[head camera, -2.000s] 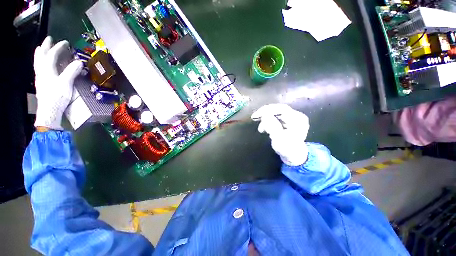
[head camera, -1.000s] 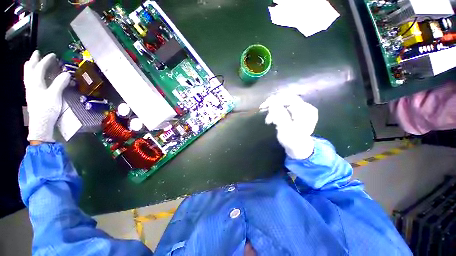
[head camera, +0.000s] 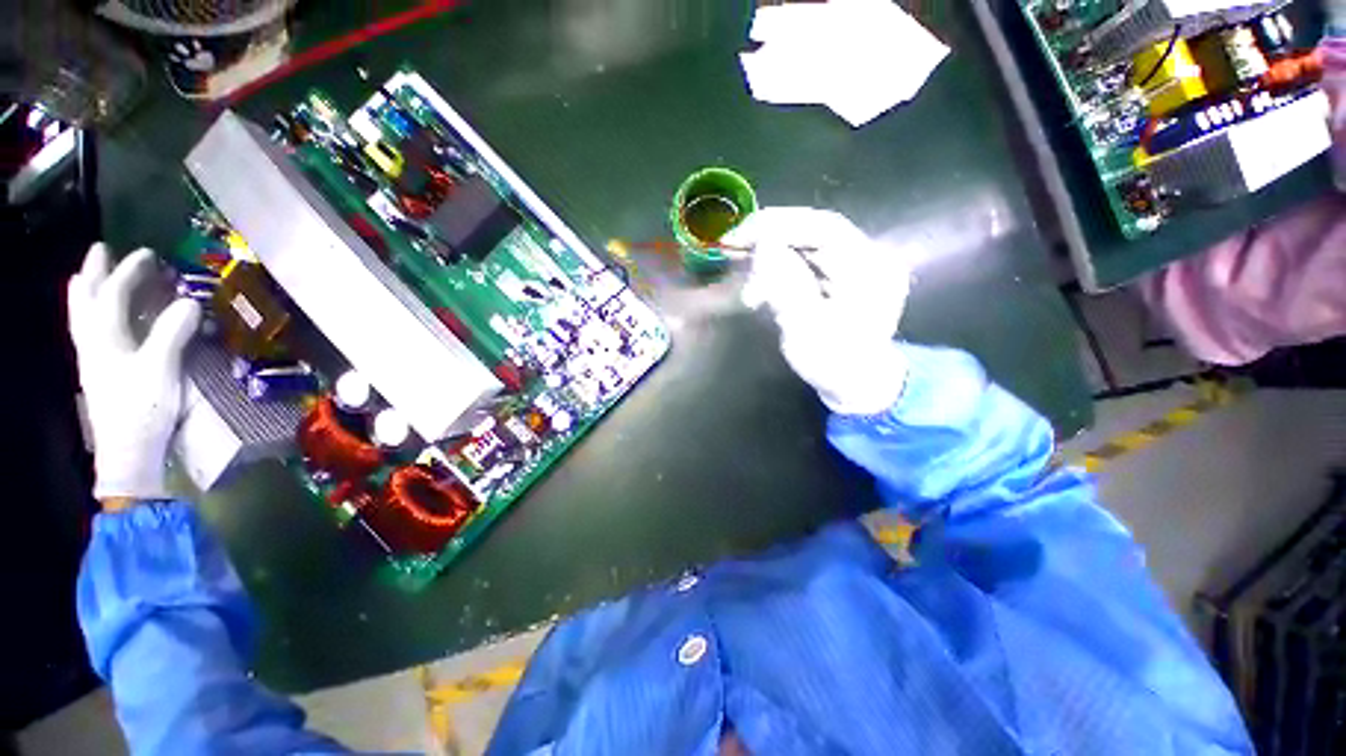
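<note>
A green power supply board lies slanted on the bench at left centre, with a long silvery heat sink, a brown-gold transformer and two orange-red chokes. My left hand, in a white glove, grips around the finned heat sink at the board's left edge; some fingertips are hard to make out. My right hand, also gloved, holds a thin stick, possibly a brush. The stick points left past the lower rim of a green cup with amber contents; its tip is blurred.
A white sheet lies beyond the cup. Another board sits at the upper right, with a person's pink sleeve below it. A round fan grille is cut off at the top left. Black trays stand on the floor at right.
My right hand has moved up beside the cup, taking the stick from near the board's lower right corner to the cup. My left hand stays at the heat sink. The camera view has shifted.
</note>
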